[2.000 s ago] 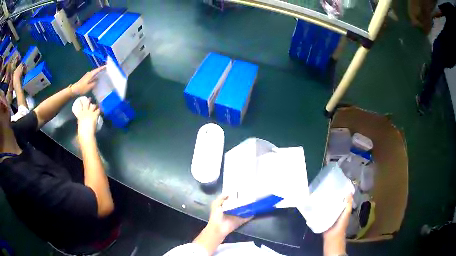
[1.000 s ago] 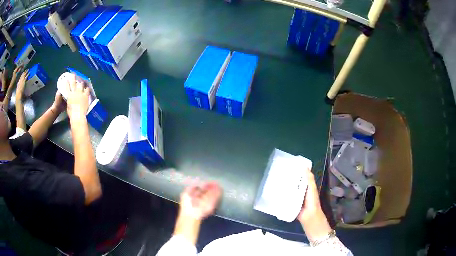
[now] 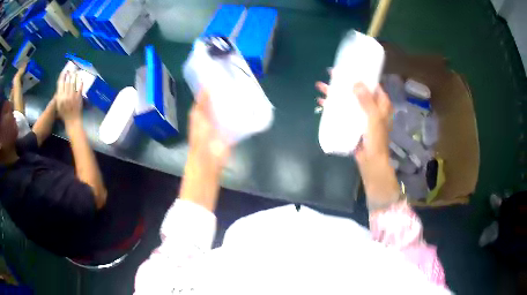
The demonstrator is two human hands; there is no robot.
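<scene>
My left hand [image 3: 208, 135] holds a white tray-like piece [image 3: 234, 95] with a dark coiled item at its top end, blurred. It is raised over the bench and partly covers two blue boxes behind it. My right hand [image 3: 373, 109] holds a white oval device [image 3: 352, 86] upright above the bench's right part. Another white oval device [image 3: 118, 116] lies on the bench at the left, beside an open blue and white box [image 3: 156, 101] with its flap raised.
Two blue boxes [image 3: 257, 37] stand at the back centre. More boxes [image 3: 115, 26] are stacked at the back left. A coworker [image 3: 52, 178] sits at the left with hands on a box. A brown carton [image 3: 462, 127] of loose plastic parts is at the right, near a pale post [image 3: 378, 17].
My left hand, empty before, now holds the tray-like piece and is raised. My right hand has moved up and now shows the white oval device. The view has shifted downward.
</scene>
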